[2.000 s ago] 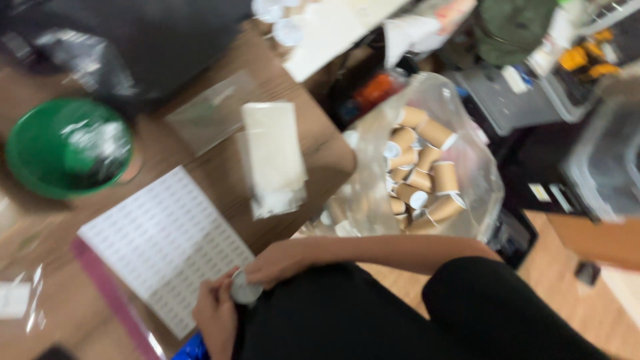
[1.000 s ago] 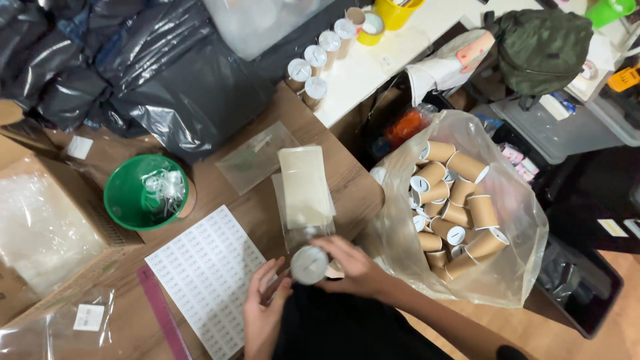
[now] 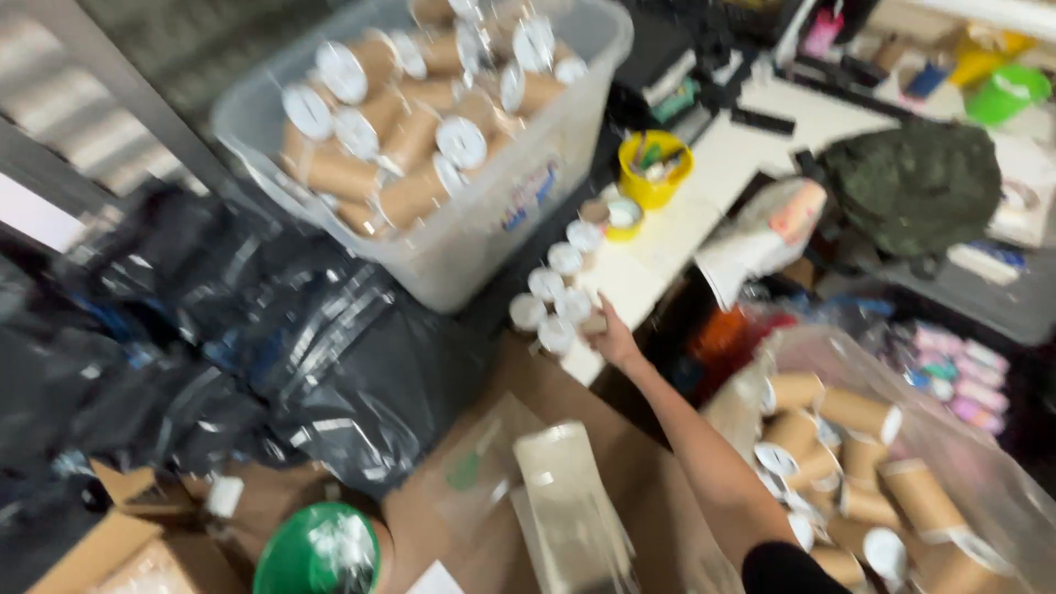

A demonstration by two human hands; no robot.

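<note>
My right hand (image 3: 612, 334) reaches out to the group of white-lidded cardboard tubes (image 3: 558, 333) on the corner of the white tabletop. Its fingers are at a tube on the group's right side; blur hides whether they close on it. My left hand is out of the frame. Nearer me, a stack of clear plastic bags (image 3: 569, 495) lies on the brown wooden table (image 3: 660, 487). A green bowl (image 3: 318, 549) with clear plastic in it stands to the left. At the bottom edge, the corner of a white sheet (image 3: 436, 580) shows.
A large translucent bin (image 3: 495, 239) heaped with cardboard tubes stands behind black plastic bags (image 3: 355, 363). At right is a clear sack (image 3: 932, 412) of more tubes. A yellow tub (image 3: 654, 173) sits on the white tabletop (image 3: 701, 210). An open carton (image 3: 107, 549) is at lower left.
My right hand has moved from the white-lidded tube near my body out to the tubes on the white tabletop. My left hand has left the view. The view has swung up toward the bin.
</note>
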